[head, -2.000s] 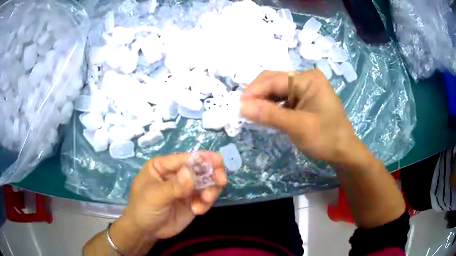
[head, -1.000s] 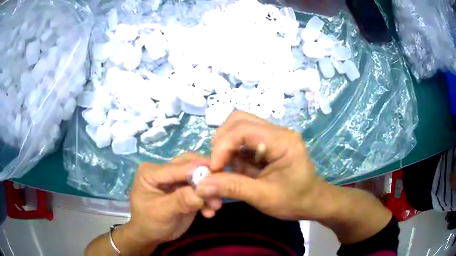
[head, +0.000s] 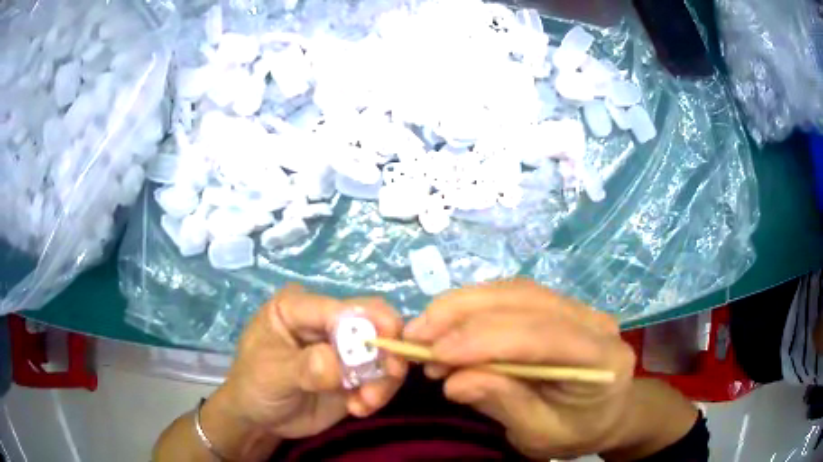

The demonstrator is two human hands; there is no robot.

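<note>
My left hand (head: 311,361) holds a small clear housing (head: 361,372) in its fingertips, low in the middle of the view. A white insert with dark holes (head: 356,340) sits in the housing's upper part. My right hand (head: 523,361) grips a thin wooden stick (head: 505,367), held roughly level. The stick's left tip touches or nearly touches the insert. Beyond my hands is an overexposed pile of white parts (head: 298,117), with holed inserts (head: 451,185) at its near edge. One frosted piece (head: 429,270) lies apart, just beyond my hands.
A clear plastic sheet (head: 668,217) lies under the pile on the green table (head: 785,198). A bulging bag of parts (head: 81,117) is at left, another clear bag (head: 776,63) at upper right. A dark flat object (head: 672,36) lies at top right. Red stools (head: 50,356) stand below the table edge.
My right hand took something from the pile, brought it to my left hand, and now holds the stick against the part. The holed insert now shows in the housing, which was without it earlier.
</note>
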